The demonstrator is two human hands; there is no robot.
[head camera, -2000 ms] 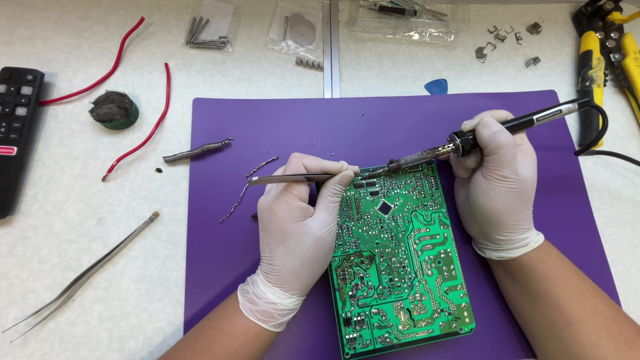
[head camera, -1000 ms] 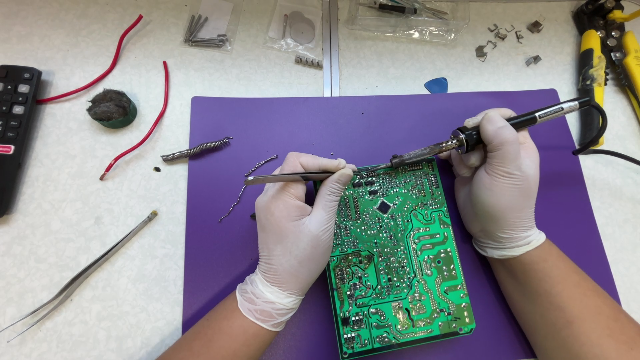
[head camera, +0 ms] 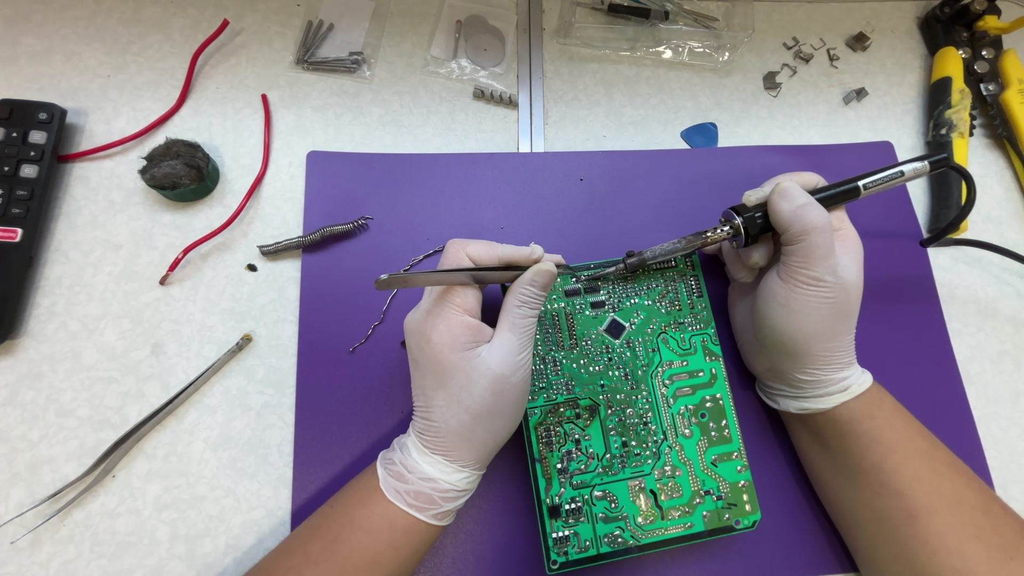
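Note:
A green printed circuit board [head camera: 640, 400] lies on a purple mat [head camera: 448, 192]. Gloved, my left hand [head camera: 480, 336] pinches metal tweezers [head camera: 456, 278] between thumb and forefinger, and their tips reach the board's upper left part. My right hand [head camera: 800, 280], also gloved, grips the black handle of a Tramontina soldering iron [head camera: 848, 184]. The iron points left, its tip close to the tweezer tips above small black chips; whether tip and board touch cannot be told. A twisted wire strand [head camera: 388, 308] lies left of my left hand, partly hidden by it. Coiled solder [head camera: 316, 236] rests on the mat's left edge.
Bent-tip tweezers [head camera: 136, 428], red wires [head camera: 240, 200], a tub of metal wool [head camera: 180, 168] and a remote control [head camera: 24, 192] lie left. Behind the mat are small plastic bags [head camera: 340, 36], a blue pick [head camera: 700, 134] and metal clips [head camera: 802, 54]. Yellow-handled wire strippers [head camera: 950, 104] and the iron's cord are right.

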